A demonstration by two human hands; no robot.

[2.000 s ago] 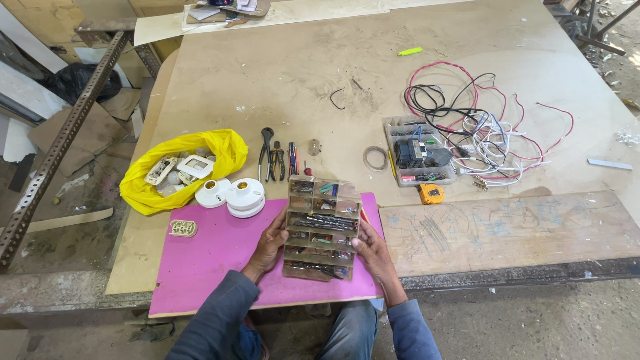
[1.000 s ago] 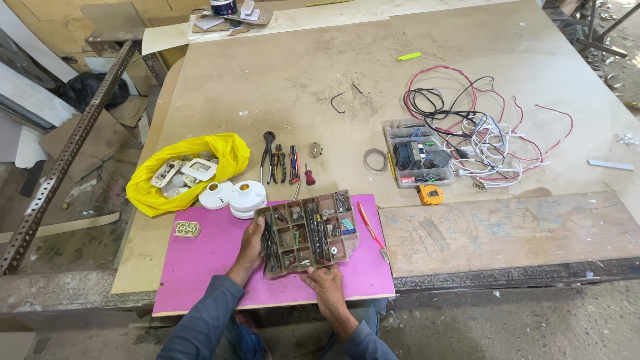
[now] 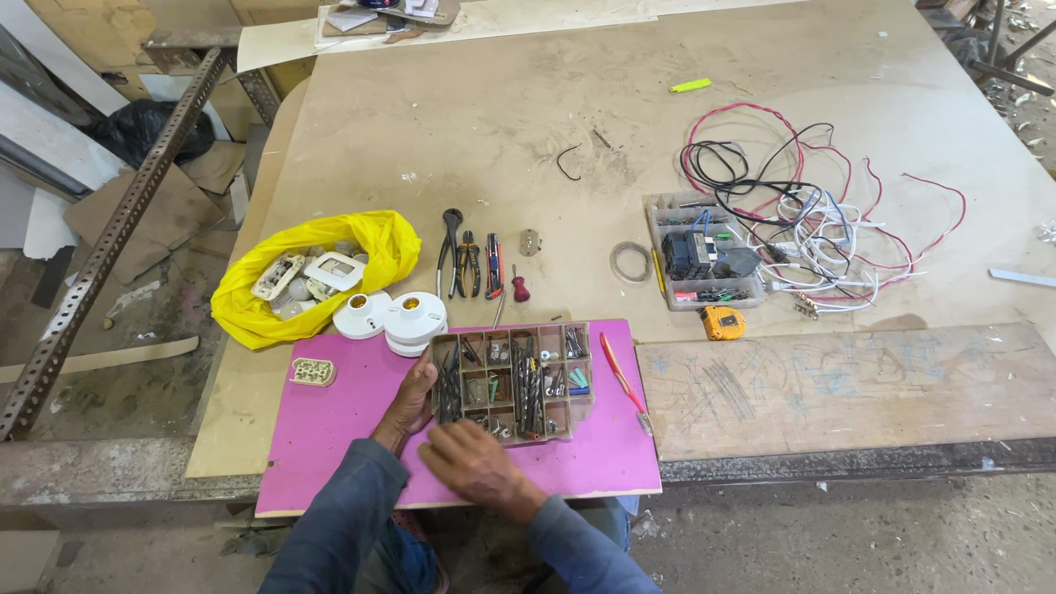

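Note:
A clear plastic compartment box with drill bits, screws and wall plugs lies on the pink board. My left hand grips its left edge. My right hand is at the box's lower left corner, fingers curled; whether it holds anything is hidden. White lamp holders stand just behind the box's left side. A red-handled tool lies to the right of the box. Behind are end-cutting pincers, black and orange pliers, a red utility knife and a small red screwdriver.
At the left, a yellow bag holds sockets and bulbs, and a socket insert lies on the pink board. On the right are a second organizer, tangled wires, an orange tape measure and a scratched plank. A perforated metal bar runs along the left.
The compartment box was held upright in both hands between them and has been turned sideways and laid down on the pink board. My right hand has moved from its right side to its lower left corner.

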